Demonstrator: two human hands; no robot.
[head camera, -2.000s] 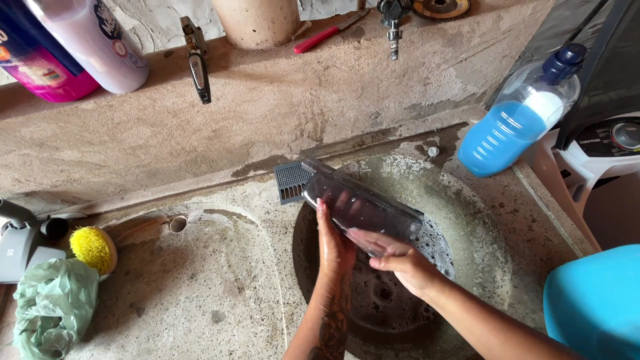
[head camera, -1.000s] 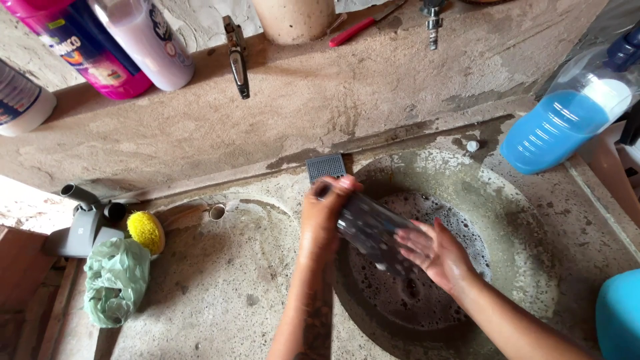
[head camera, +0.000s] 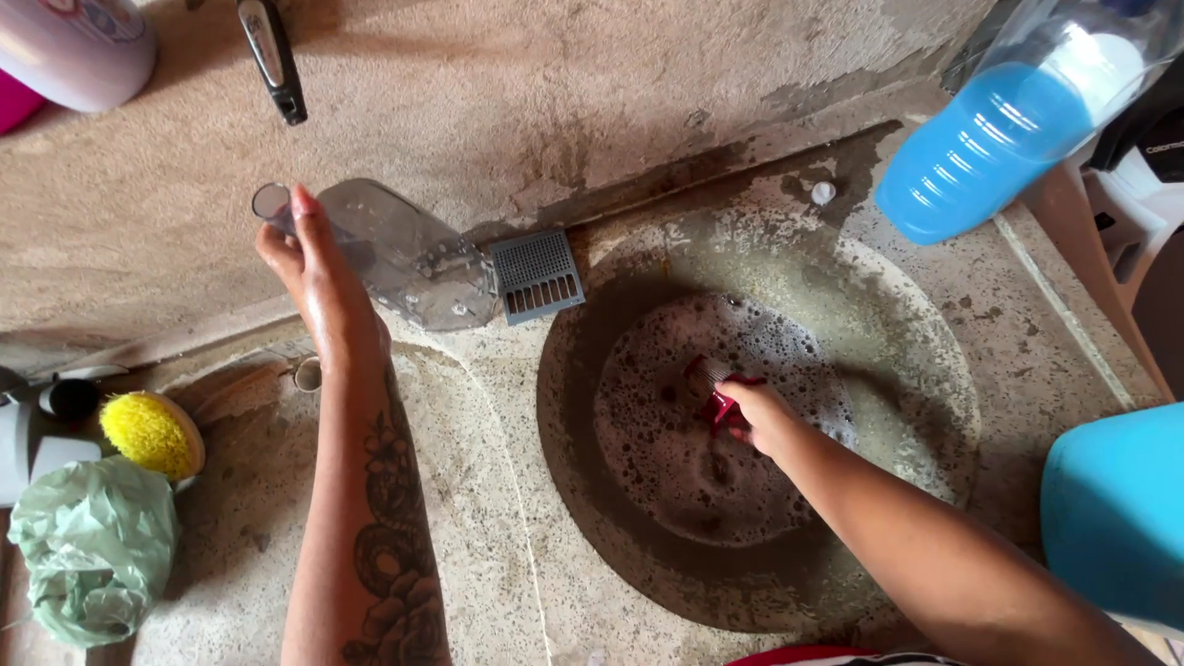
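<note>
My left hand (head camera: 319, 268) grips a clear, smoky plastic container (head camera: 416, 264) by its round neck, at the wall left of the basin. Water drops cling to its surface. My right hand (head camera: 758, 416) reaches into the round concrete basin (head camera: 911, 324) and holds a small dark red object (head camera: 717, 407) with a pale ribbed part, perhaps a filter, at the surface of the foamy water (head camera: 666, 472). A grey plastic grate (head camera: 536, 276) lies at the basin's rim, beside the container's lower end.
A yellow scrubbing brush (head camera: 153, 435) and a crumpled green plastic bag (head camera: 92, 550) lie at the left. A bottle of blue liquid (head camera: 990, 139) stands at the upper right, near a small white cap (head camera: 823, 192). A turquoise container (head camera: 1119, 509) is at the right edge. A black-handled tap (head camera: 273, 60) juts from the wall.
My left hand has moved left with the clear container, away from over the basin. My right hand has left the container and now holds the dark red object in the water. The view is nearer.
</note>
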